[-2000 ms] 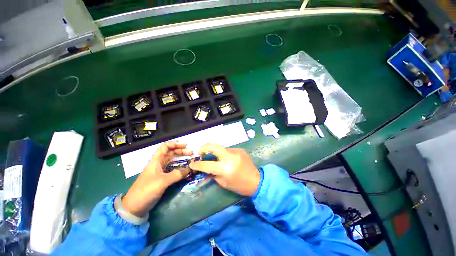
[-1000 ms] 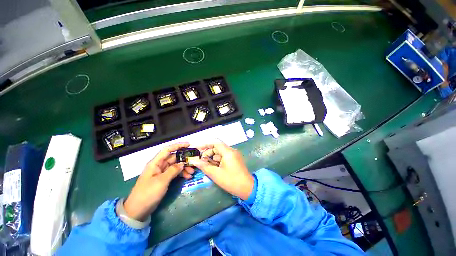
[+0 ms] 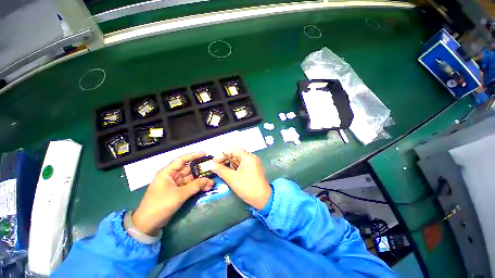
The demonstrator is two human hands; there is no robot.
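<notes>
My left hand (image 3: 167, 190) holds a small dark electronic module (image 3: 202, 167) with a yellow and white patch between its fingertips. My right hand (image 3: 245, 178) is at the module's right side, its thumb at the patch. A slim tool (image 3: 230, 159), seemingly tweezers, shows at the right fingers, partly hidden. A shiny blue-and-white backing sheet (image 3: 213, 193) lies below the hands, partly covered. The black component tray (image 3: 157, 120) stands behind, with similar modules in its pockets and one empty pocket in the front row.
A white paper strip (image 3: 239, 142) lies along the tray. White scraps (image 3: 290, 135) lie to its right. A black box (image 3: 341, 108) holds white paper beside a clear plastic bag (image 3: 367, 111). A white packet (image 3: 51, 206) and blue packet (image 3: 24, 187) lie left. A blue box (image 3: 449, 65) is far right.
The hands have turned the module from a hidden position so its patch shows. The right thumb now lies over the patch more closely. The view has shifted slightly.
</notes>
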